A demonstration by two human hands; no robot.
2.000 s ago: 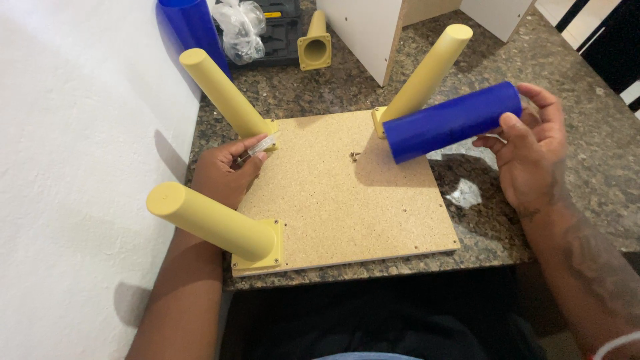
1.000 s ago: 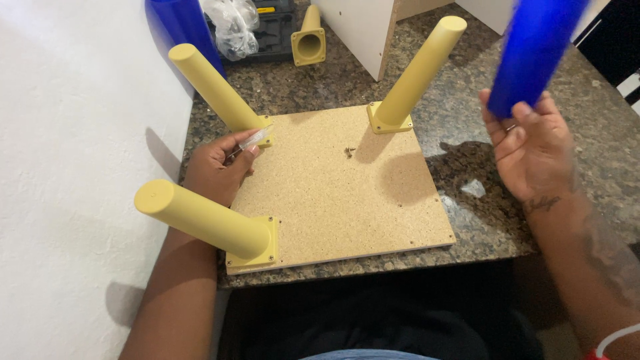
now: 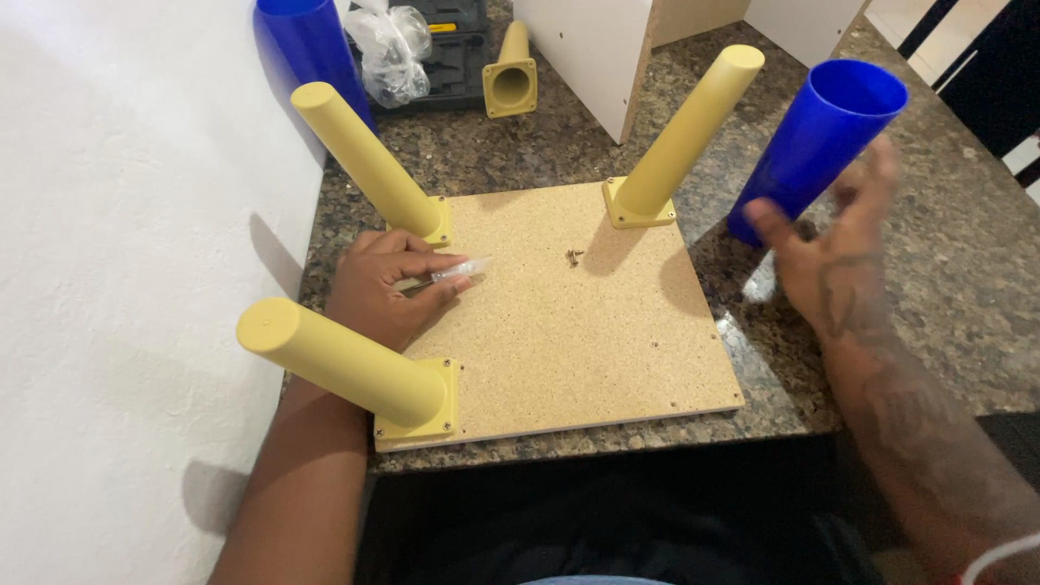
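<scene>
My left hand point(image 3: 398, 280) pinches a small clear plastic bag point(image 3: 461, 269) above the left part of a particleboard panel point(image 3: 552, 325). Three yellow plastic furniture legs stand screwed to its corners: back left point(image 3: 366, 158), front left point(image 3: 349, 361) and back right point(image 3: 686, 134). A few screws point(image 3: 574, 257) lie on the board. Right of the board, a blue plastic cup point(image 3: 821, 146) stands upright, tilted in view, on the counter. My right hand point(image 3: 837, 236), blurred, is beside it with fingers spread; whether it still touches the cup I cannot tell.
A loose yellow leg point(image 3: 510, 81) lies behind the board, near a black tool case point(image 3: 459, 73) and a clear plastic bag point(image 3: 390, 53). Another blue container point(image 3: 313, 57) is by the white wall point(image 3: 146, 244). White panels point(image 3: 585, 49) stand at the back of the granite counter point(image 3: 959, 284).
The blue cup, held sideways over the board and then raised at the right, is now down on the counter with its mouth up. My right hand has opened around it. My left hand keeps its small bag.
</scene>
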